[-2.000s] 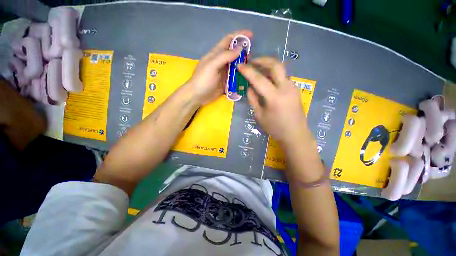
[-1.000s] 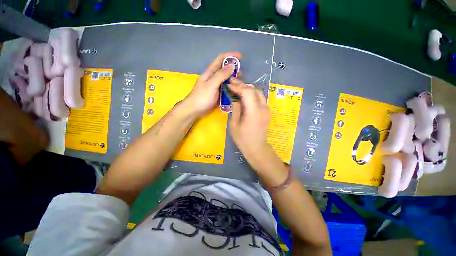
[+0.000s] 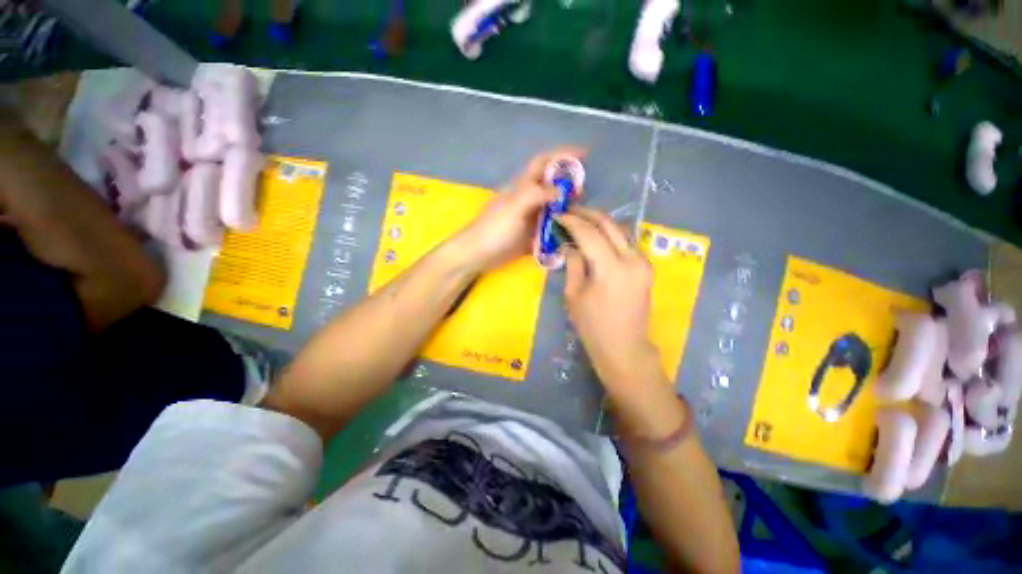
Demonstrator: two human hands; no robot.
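Observation:
My left hand [image 3: 518,219] holds a pale pink housing shell [image 3: 566,168] above the middle of the bench, its open side up. A blue battery cell [image 3: 553,215] lies lengthwise inside the shell. My right hand [image 3: 606,275] is at the shell's right side, its fingertips on the battery and the dark part beside it. The circuit board is mostly hidden by the right fingers, and blur hides whether they pinch it.
Shell piles lie at the left [image 3: 202,191] and right [image 3: 913,359] of the printed bench cover [image 3: 448,123]. The green conveyor belt [image 3: 829,101] beyond carries shells and a blue battery cell [image 3: 703,84]. Another person's arm [image 3: 73,224] is at the left edge.
The view has shifted, so the bench sits lower and more belt shows. Both hands stay at the same shell. The right fingers have moved slightly along the battery. More parts show on the belt.

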